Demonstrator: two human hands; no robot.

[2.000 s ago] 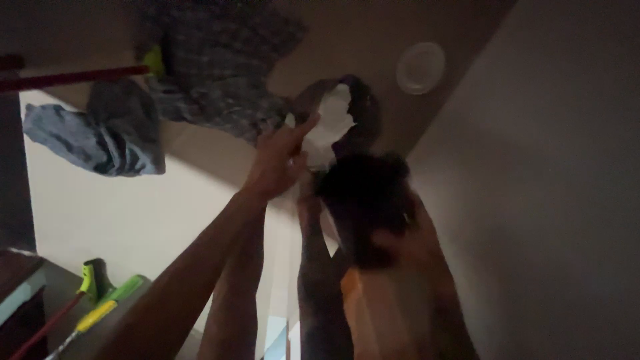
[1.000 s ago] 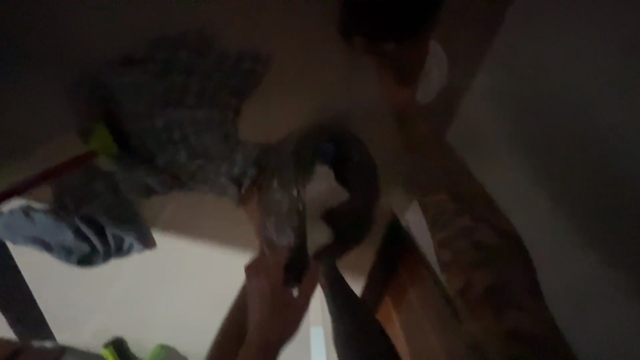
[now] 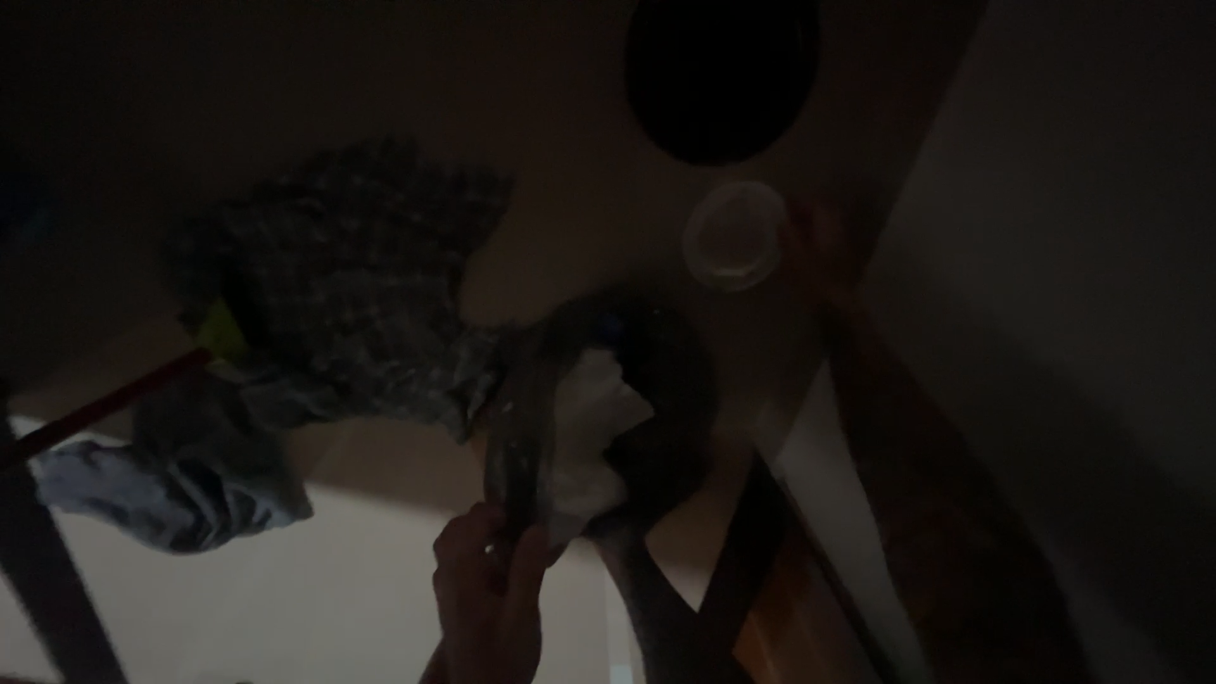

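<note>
The view is very dark. My left hand [image 3: 489, 579], low in the middle, pinches the lower end of a shiny clear plastic piece [image 3: 518, 446], perhaps a bag or a rim. Beside it a white, ragged-edged piece [image 3: 589, 437] lies in or on a dark round thing [image 3: 674, 408]. My right hand [image 3: 822, 242] is at the right edge of a clear round plastic lid or shallow container [image 3: 734, 236]; its fingers are too dim to tell whether they grip it. Above that lies a black round object [image 3: 722, 81], which nothing is seen holding.
A dark checked cloth [image 3: 351, 275] is spread at the left, with a grey-blue cloth [image 3: 190, 494] below it. A red handle with a yellow-green end [image 3: 220, 331] reaches in from the left edge. A pale wall or panel [image 3: 1073, 285] rises on the right.
My right hand has let go of the black object, which it held near the middle two seconds ago, and is now at the clear round piece. My left hand has moved lower, onto the plastic.
</note>
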